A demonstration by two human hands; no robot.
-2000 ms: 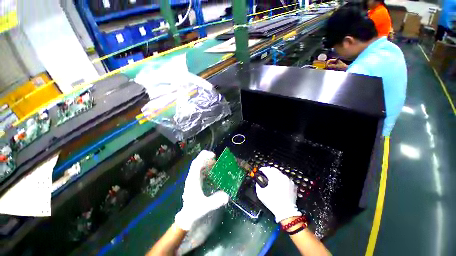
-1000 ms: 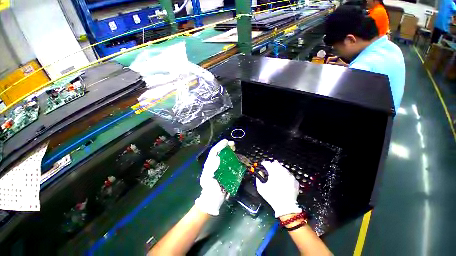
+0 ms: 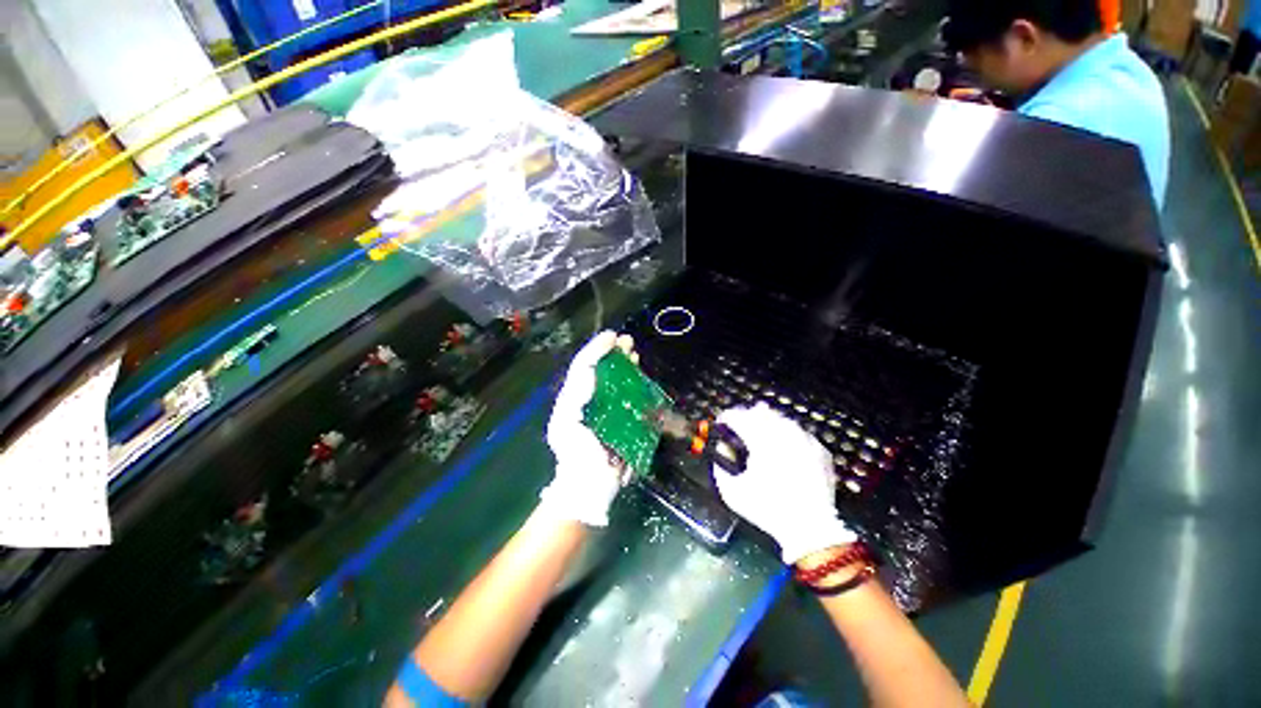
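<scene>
My left hand (image 3: pixel 581 440), in a white glove, holds a green printed circuit board (image 3: pixel 625 412) by its left side and lower edge, tilted, with the plain solder side showing. My right hand (image 3: pixel 784 477), also gloved, is closed around diagonal cutters (image 3: pixel 703 434) with black handles and orange bands. The cutters' jaws are at the board's right edge; whether they touch a lead is too blurred to tell. Both hands are over the front edge of the black lead-catching box (image 3: pixel 899 374), near its silver handle (image 3: pixel 687 519).
Silver clipped leads (image 3: pixel 933 477) lie in the box. A clear plastic bag (image 3: pixel 533 208) sits beyond it. Assembled boards (image 3: pixel 325 463) stand on the dark conveyor at left, others (image 3: pixel 169 208) on the raised shelf by a white sheet (image 3: pixel 62 450). A person in light blue (image 3: pixel 1106 104) is behind the box.
The view has tilted down, so the box looks larger and higher. My left hand has shifted its hold to the board's left side. The cutters remain beside the board.
</scene>
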